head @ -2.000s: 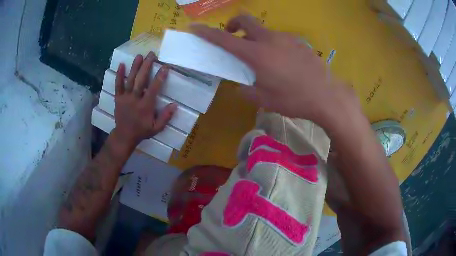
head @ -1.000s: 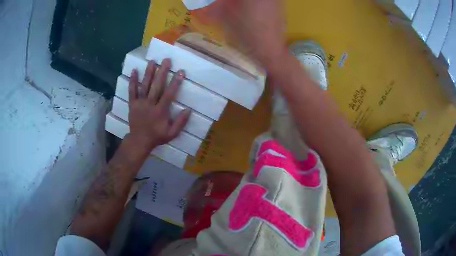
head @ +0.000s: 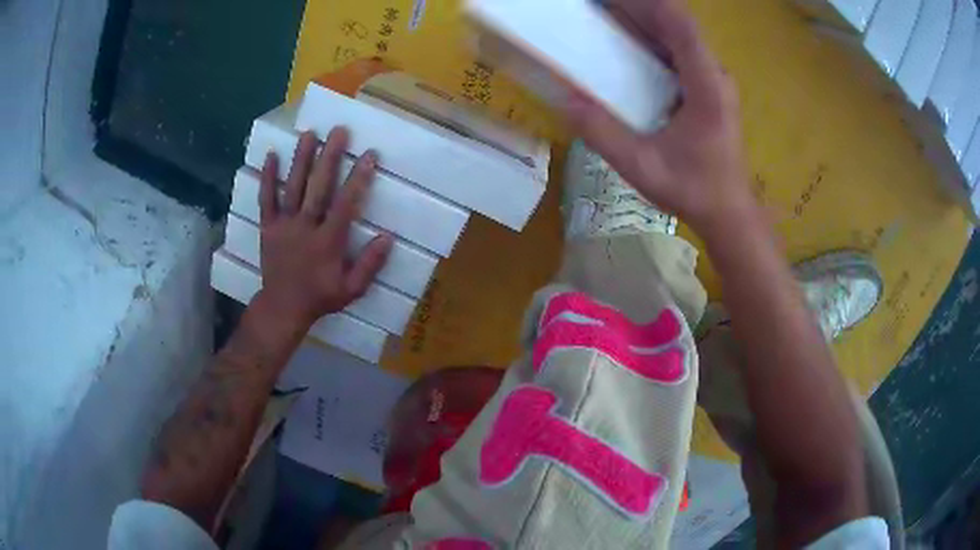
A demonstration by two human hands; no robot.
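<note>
Several white product boxes (head: 414, 210) stand side by side in a row on the yellow cardboard sheet (head: 795, 161), left of centre. The endmost box at the upper right (head: 430, 150) shows an orange band and a long dark product picture, and sticks out past the others. My left hand (head: 312, 236) lies on the row with fingers spread, pressing on the boxes' plain sides. My right hand (head: 682, 140) grips one white product box (head: 586, 54) at the top centre, above the sheet. That box is cut off by the top edge and slightly blurred.
More white boxes (head: 924, 54) lie in a row at the upper right. My shoes (head: 607, 193) stand on the sheet. A shiny red round item (head: 441, 430) and a white printed area (head: 328, 419) are below the row. A whitish wall (head: 86, 322) is at the left.
The box that my right hand held two seconds ago now stands at the upper end of the row. My right hand reached up and now holds another box. My left hand stays on the row.
</note>
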